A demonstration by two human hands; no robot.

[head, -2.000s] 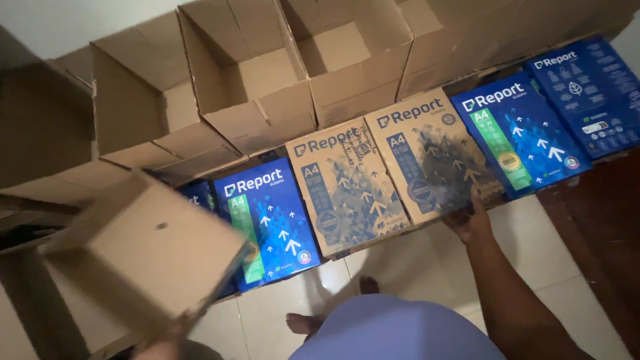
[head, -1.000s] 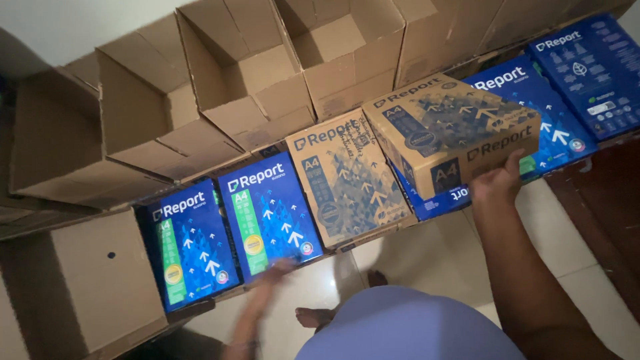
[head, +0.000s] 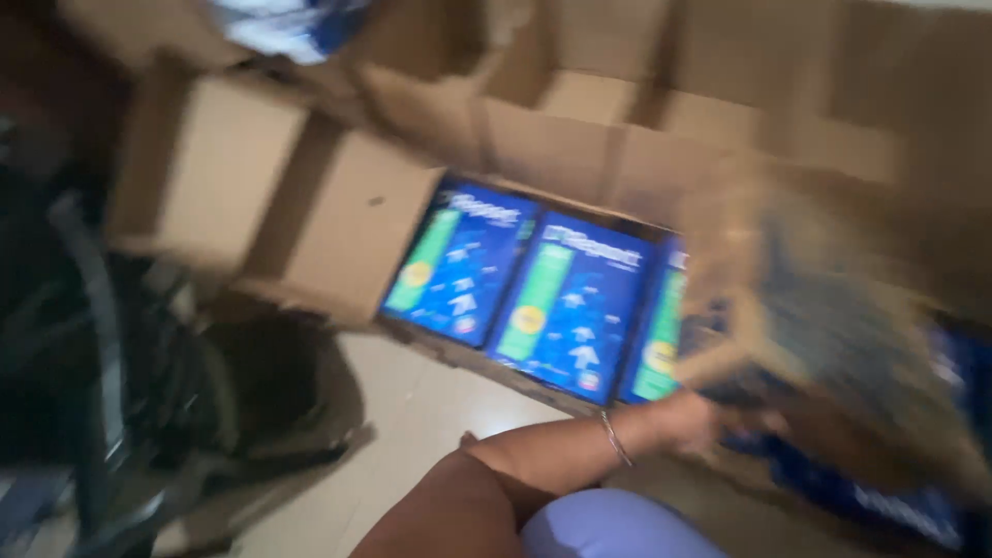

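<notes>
At the right, a brown Report A4 paper box [head: 837,310] is raised and tilted above the row, strongly blurred. My left hand [head: 686,422], with a bracelet at the wrist, grips its lower near corner. A brown blur [head: 860,442] across the box's near side looks like my right hand and forearm; its fingers are indistinct. Left of the box, blue Report A4 packs lie face up side by side: one [head: 465,263] at the left, another [head: 577,302] beside it, and a third [head: 659,333] partly covered by the brown box.
Open cardboard compartments [head: 333,221] continue the row leftward, and more open cartons [head: 542,139] stand behind it. A blue-and-white pack [head: 294,27] shows at the top left. Dark plastic-like material [head: 93,310] fills the left side. Pale tiled floor [head: 395,403] lies in front of the row.
My left hand has moved right from near the blue packs to the brown box. A third blue pack shows where a brown box lay. The view has swung left.
</notes>
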